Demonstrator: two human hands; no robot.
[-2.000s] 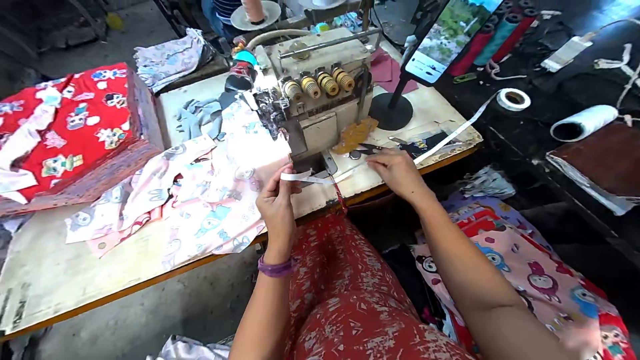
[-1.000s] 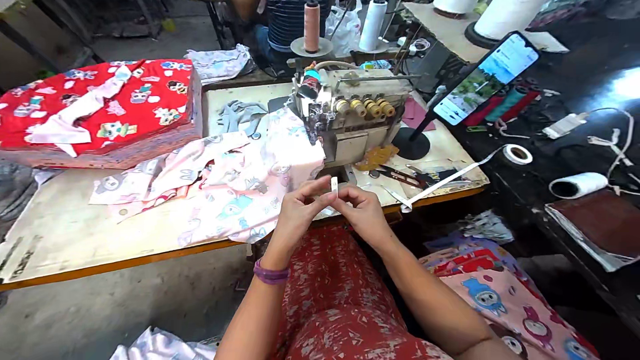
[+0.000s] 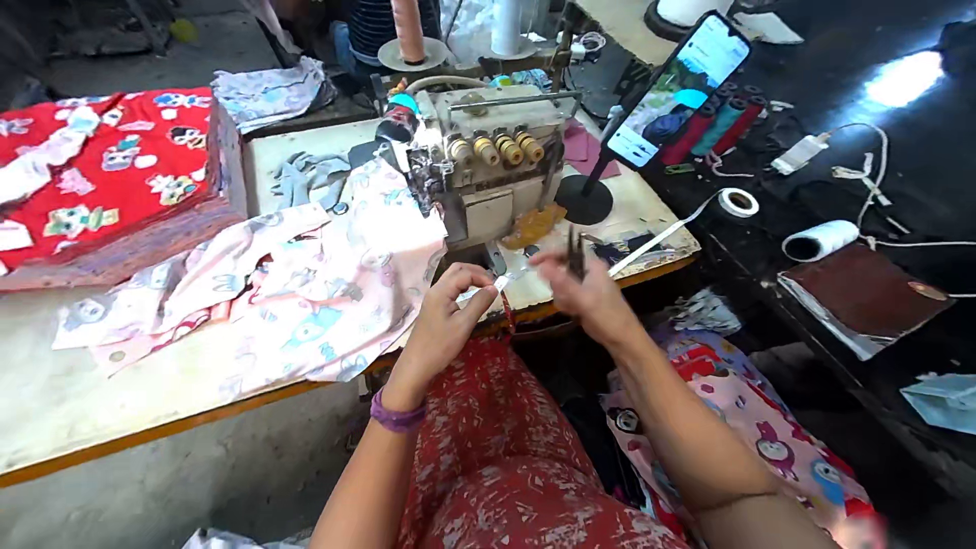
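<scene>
My left hand (image 3: 450,320) pinches a short piece of white elastic or tape (image 3: 501,284) between thumb and fingers, just in front of the overlock sewing machine (image 3: 496,168). To its right my right hand (image 3: 583,286), blurred, is closed around a small dark tool (image 3: 576,255), perhaps thread snips. A white tape strip (image 3: 648,248) runs from beside the right hand to a tape roll (image 3: 739,203). Pink printed fabric pieces (image 3: 305,305) lie left of the machine, reaching up to its needle area.
A large stack of red printed fabric (image 3: 130,175) stands at the left. Behind the right hand are a phone on a stand (image 3: 679,91) and scraps on the table. Thread cones (image 3: 409,34) rise behind the machine. A white spool (image 3: 820,241) and brown book (image 3: 865,286) lie at the right.
My hands, together at the tape one second ago, are now apart. My right hand has moved right and now holds a dark tool, while the left still pinches white tape.
</scene>
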